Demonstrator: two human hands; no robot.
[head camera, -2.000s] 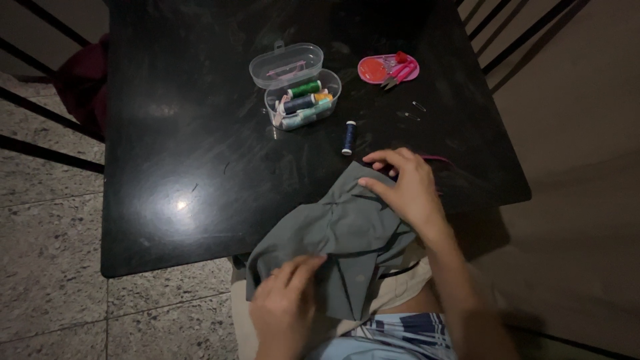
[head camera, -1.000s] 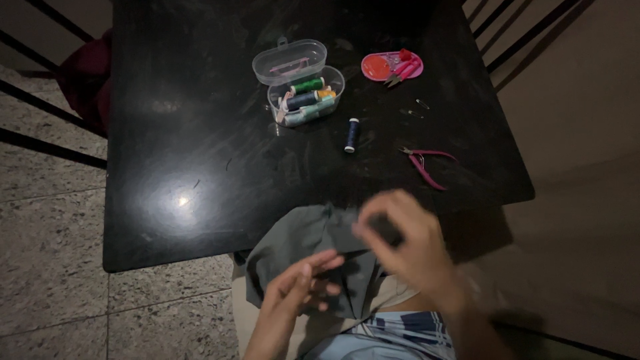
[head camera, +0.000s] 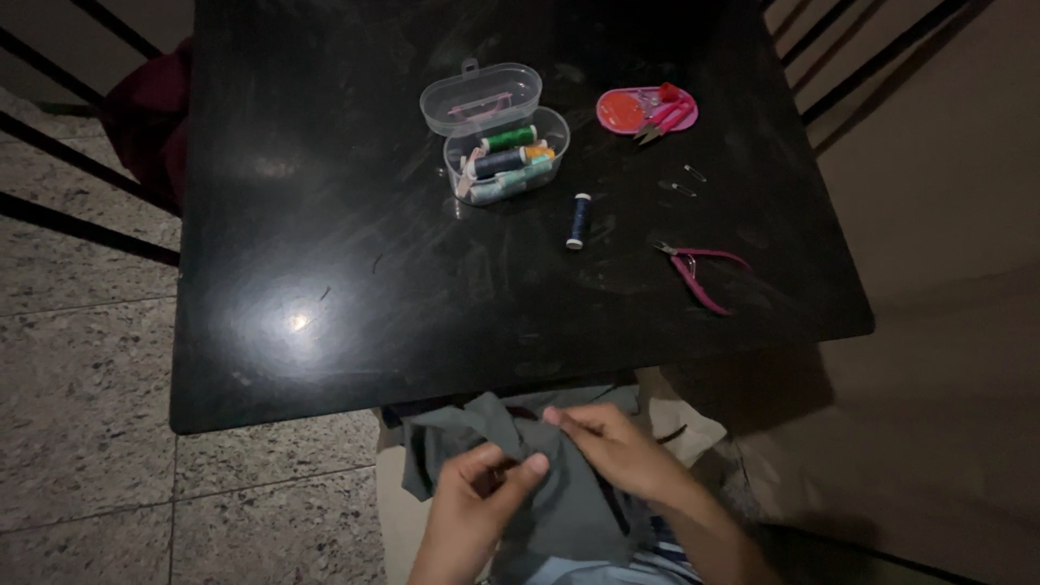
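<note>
Grey-green cloth (head camera: 561, 496) lies bunched over the lap, just off the near table edge. My left hand (head camera: 483, 500) pinches a fold of it between thumb and fingers. To its right, my right hand (head camera: 605, 443) grips the cloth near its upper part with thumb and forefinger. On the table above the hands stands a spool of dark blue thread (head camera: 578, 221). Right of the spool lie pink-handled nippers (head camera: 699, 276), their handles spread. Whether a needle is between my fingers cannot be seen.
A clear plastic box (head camera: 561, 166) with its lid raised holds several thread spools. Pink-handled thread snips (head camera: 668, 118) lie on a pink oval tray (head camera: 691, 122). Two safety pins (head camera: 684, 190) lie below it. The black table (head camera: 341, 211) has metal-barred chairs at both sides.
The cloth, earlier partly over the table edge, has moved down onto the lap. My hands, apart one second ago, now both hold it. The nippers have come into full view since the first frame.
</note>
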